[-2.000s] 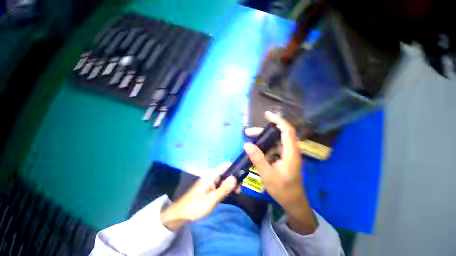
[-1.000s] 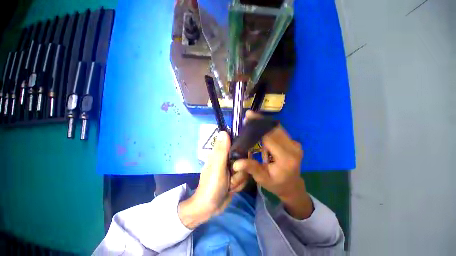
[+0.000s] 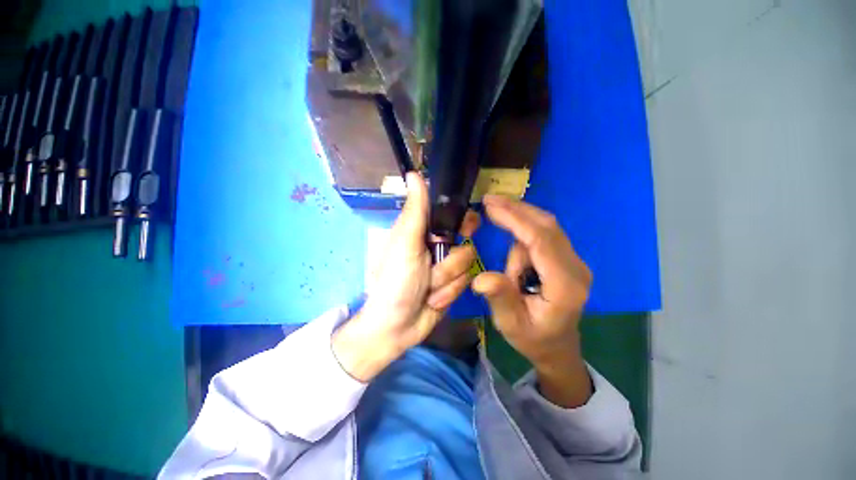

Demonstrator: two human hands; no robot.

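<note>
The black tripod assembly (image 3: pixel 450 159) stands in front of the press, its wide dark body pointing up the view over the guard. A short silvery part (image 3: pixel 439 251) shows at its near end. One black leg (image 3: pixel 394 136) lies angled over the press base at the left. My left hand (image 3: pixel 399 291) is closed around the near end of the assembly. My right hand (image 3: pixel 549 281) is just right of it, thumb and forefinger apart and off the assembly. A small dark round-ended thing (image 3: pixel 531 280) shows in its curled fingers; I cannot tell what it is.
The brown-grey press base (image 3: pixel 352 155) with a yellow strip (image 3: pixel 507 183) sits on the blue worktop (image 3: pixel 249 225). The clear guard (image 3: pixel 418 66) rises over it. A black slotted tray (image 3: pixel 80 225) of sticks lies left on the green bench. Pale floor is at right.
The black body has swung up over the shiny rod and toward the press. My right hand has come off the assembly, and its thumb and forefinger have opened. My left hand still holds on.
</note>
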